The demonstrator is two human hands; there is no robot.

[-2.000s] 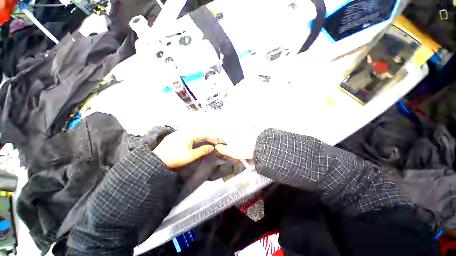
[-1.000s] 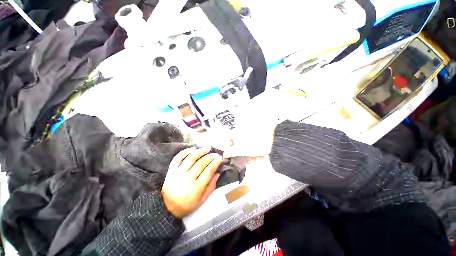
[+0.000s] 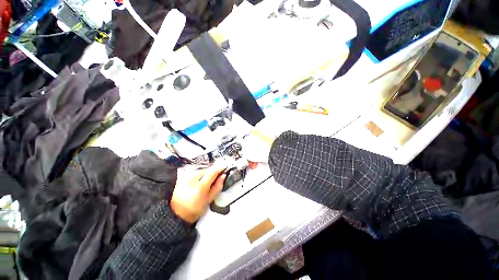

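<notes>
The dark grey garment piece point(image 3: 148, 172) lies bunched on the left of the white table and runs to the needle area of the white sewing machine point(image 3: 164, 104). My left hand point(image 3: 194, 191) pinches the cloth just left of the presser foot point(image 3: 232, 153). A small dark part of the cloth shows beyond its fingertips. My right hand point(image 3: 260, 145) is at the right side of the foot, washed out by glare and partly hidden by its sleeve; its grip is unclear.
Orange-handled thread snips point(image 3: 313, 109) lie right of the needle. A smartphone point(image 3: 429, 79) leans by the control panel point(image 3: 407, 27). Brown tape patches point(image 3: 260, 230) are on the table point(image 3: 295, 210). More dark cloth point(image 3: 49, 120) is piled at left.
The view has shifted. The cloth in front of the foot has drawn back, baring more table. My left hand has moved up to the foot, and my right hand is closer to the needle.
</notes>
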